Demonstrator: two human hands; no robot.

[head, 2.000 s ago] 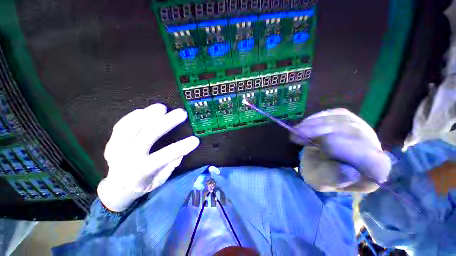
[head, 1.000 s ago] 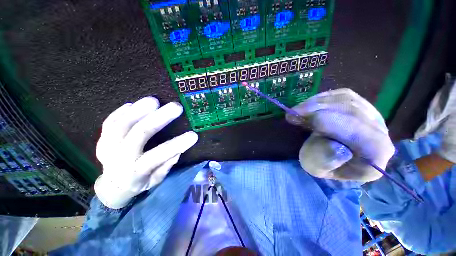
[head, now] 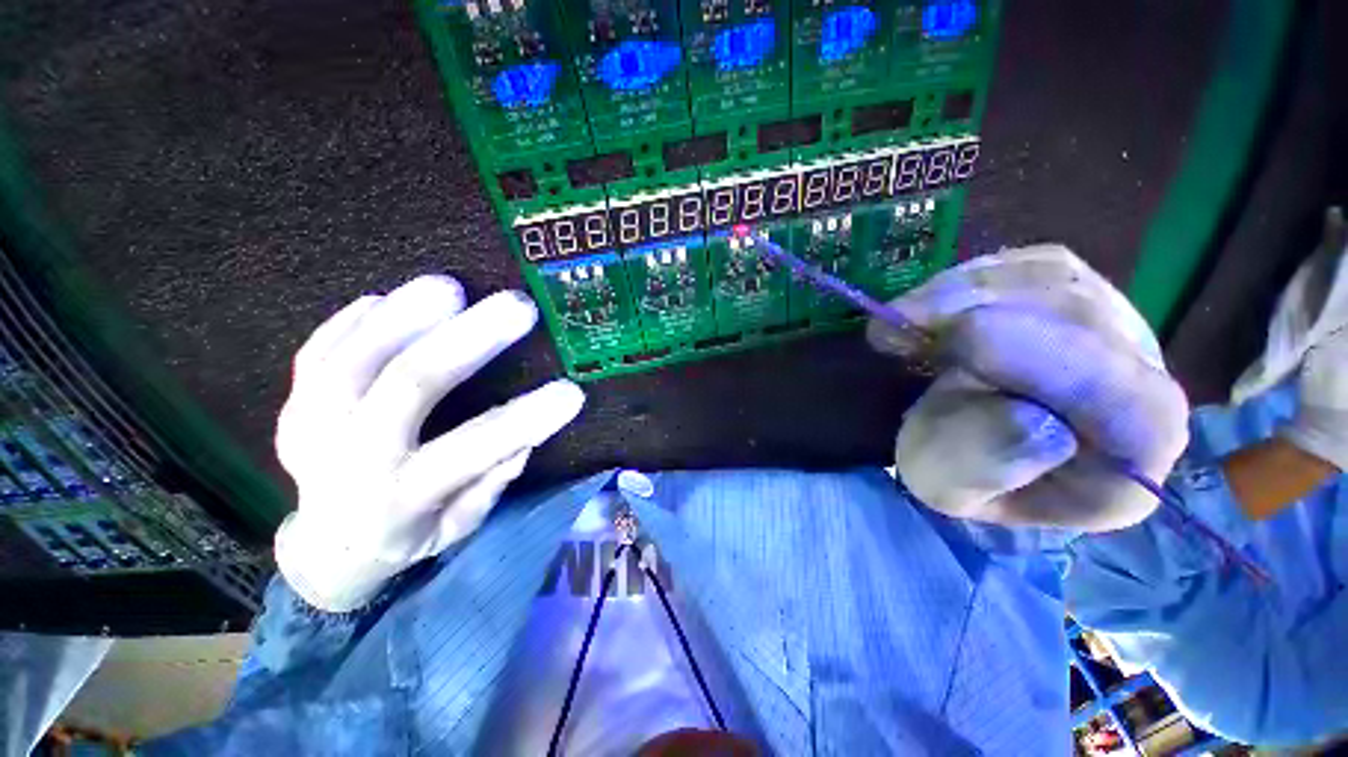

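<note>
The green circuit board (head: 680, 326) lies on the black mat, its top cut off by the picture's edge. A row of seven-segment displays (head: 754, 197) crosses it, with blue patches in the upper sections and a blue strip below the left digits. My right hand (head: 1042, 388), white-gloved, holds the thin purple brush (head: 835, 284); its pinkish tip touches or hovers just below the middle digits. My left hand (head: 421, 429), white-gloved, rests with fingers apart beside the board's lower left corner and holds nothing.
The black mat (head: 266, 192) has a green edge (head: 1205, 192) at right. A dark ridged rack (head: 89, 459) with blue-patched boards stands at left. At right are another person's blue sleeve (head: 1227, 651) and gloved hand (head: 1320, 392). My blue smock (head: 784, 606) fills the bottom.
The view has moved closer over the board's lower row since the oldest frame. The brush tip has moved slightly right along the digits. The blue strip reaches further right. My left hand keeps its pose.
</note>
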